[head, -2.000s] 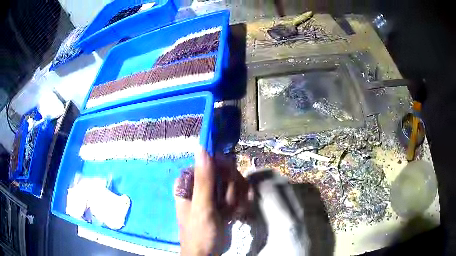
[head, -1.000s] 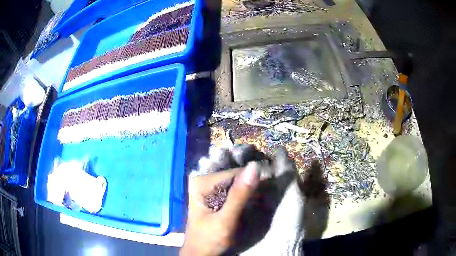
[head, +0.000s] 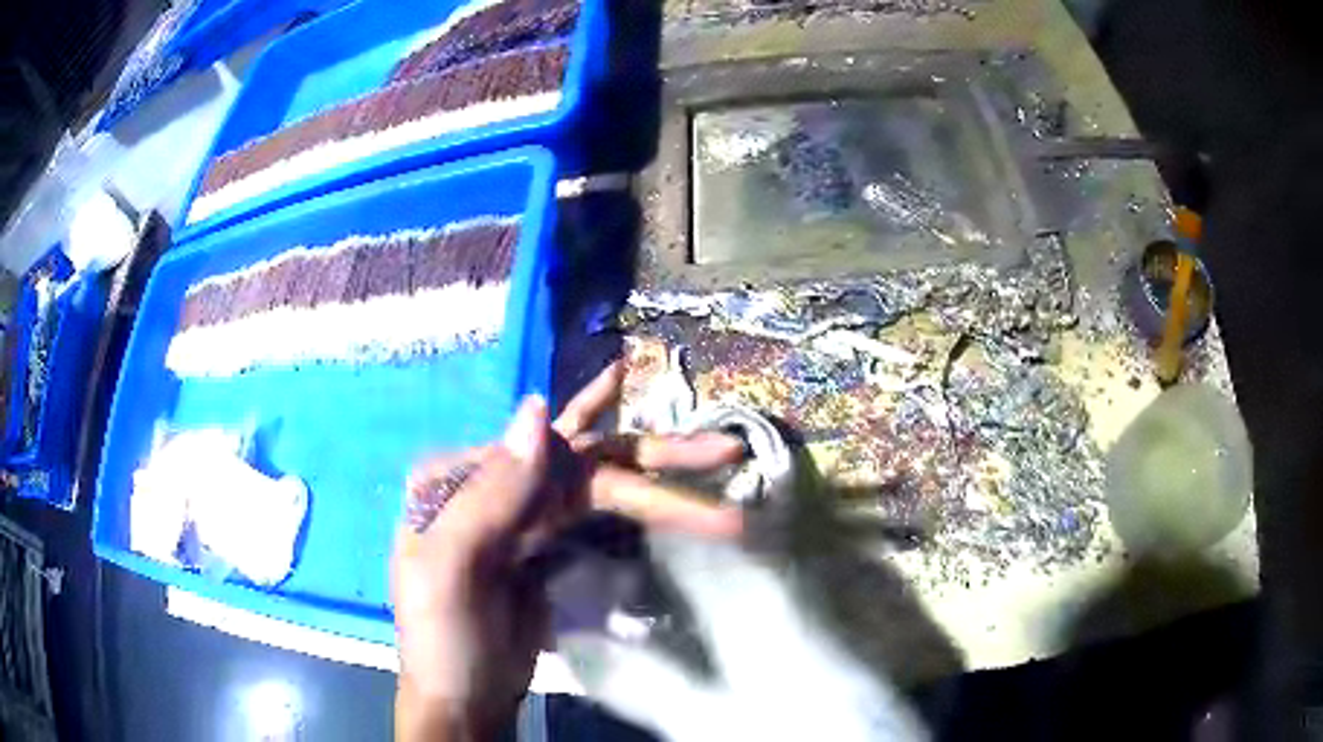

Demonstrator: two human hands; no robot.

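Observation:
My bare left hand (head: pixel 486 558) is at the lower middle, over the right edge of the near blue tray (head: pixel 543 290). It holds a bundle of reddish-brown leads (head: pixel 440 493), whose end shows at the hand's left side. My right hand (head: pixel 711 594), in a white glove, is against the left hand's right side. It is blurred, and its grip cannot be made out. Bare fingers stretch right across the glove. A long row of brown leads with white ends (head: pixel 356 283) lies in the near tray.
A white cloth or glove (head: pixel 218 507) lies in the near tray's corner. The far tray (head: pixel 312 109) holds more leads. Right are the framed solder bath (head: pixel 842 181), grey crumbs (head: pixel 1016 449), a dark tin (head: pixel 1153 297) with an orange-yellow handle (head: pixel 1183 290) across it, and a pale round block (head: pixel 1183 471).
Both hands were together over the bench edge and have moved left towards the near tray. The left hand's fingers, curled a second ago, are now stretched to the right. The bundle is still in the left hand.

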